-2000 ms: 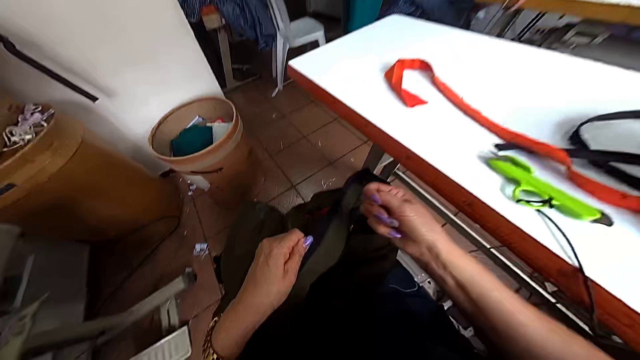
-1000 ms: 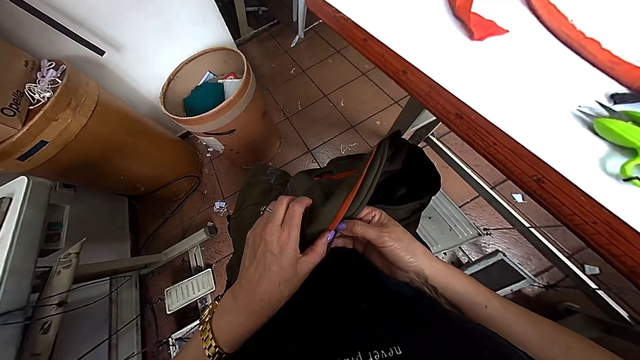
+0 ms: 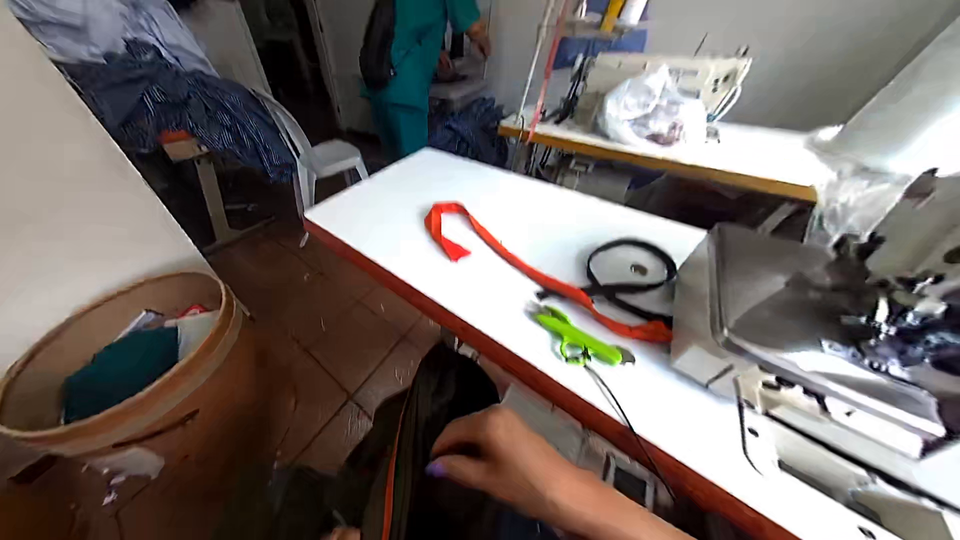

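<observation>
A dark garment with an orange-red strip along its edge lies over my lap below the table. My right hand is at its dark opening, fingers bent; whether they pinch the cloth is unclear. Only a bit of my left hand shows at the bottom edge, by the garment, its grip hidden. On the white table lie a red fabric strip, a looped black strip and green thread snips on a black cord, all apart from my hands.
A sewing machine stands at the table's right. A round bin with fabric scraps is at left, near a white chair and piled striped clothes. Behind are a person in green and another sewing machine on a table.
The view has swung up and right, bringing the sewing machine and the person into sight. My left hand, on the garment's orange-red edge a second ago, is now mostly out of view.
</observation>
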